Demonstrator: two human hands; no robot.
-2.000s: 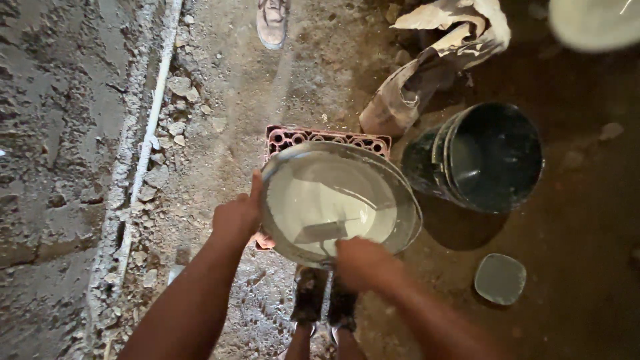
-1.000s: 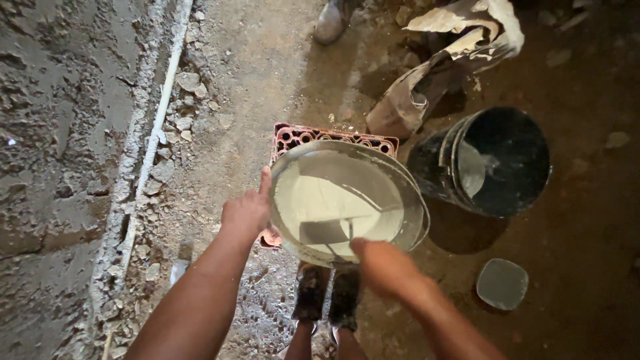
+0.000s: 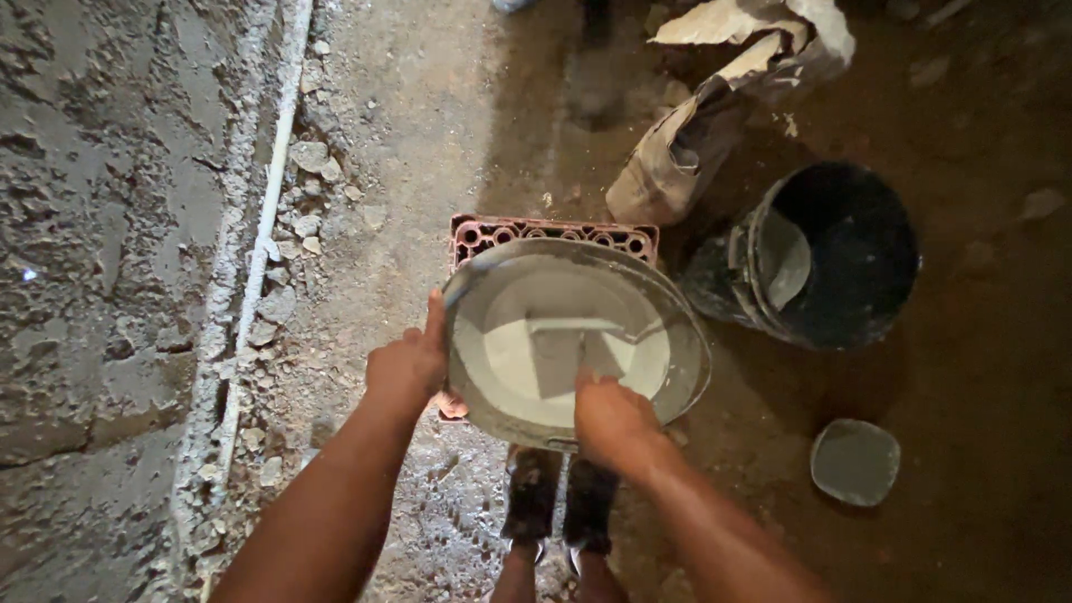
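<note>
A bucket [image 3: 502, 427] holding pale, wet plaster-like mix [image 3: 519, 356] stands on a reddish plastic crate [image 3: 544, 228]. My left hand [image 3: 408, 364] grips the bucket's left rim, its index finger stretched along the outside. Over the near right part of the bucket, my right hand [image 3: 615, 419] is closed on the handle of a flat-bladed trowel [image 3: 557, 360]. The blade lies in or just over the mix; its exact depth cannot be told. A thin wire handle [image 3: 709, 360] curves past the bucket's right side.
A dark bucket [image 3: 846, 251] is to the right, with a square-ish grey lid or container [image 3: 855, 462] nearer me. Beyond the crate lies a torn paper sack [image 3: 670, 159]. At left, a rough wall [image 3: 100, 251], a pale pipe [image 3: 272, 184] and rubble [image 3: 310, 157] line the floor. My legs are below.
My right hand has shifted the trowel within the bucket, and its blade now sits at a different angle. My left hand stays on the rim. The shoe at the top has moved mostly out of view.
</note>
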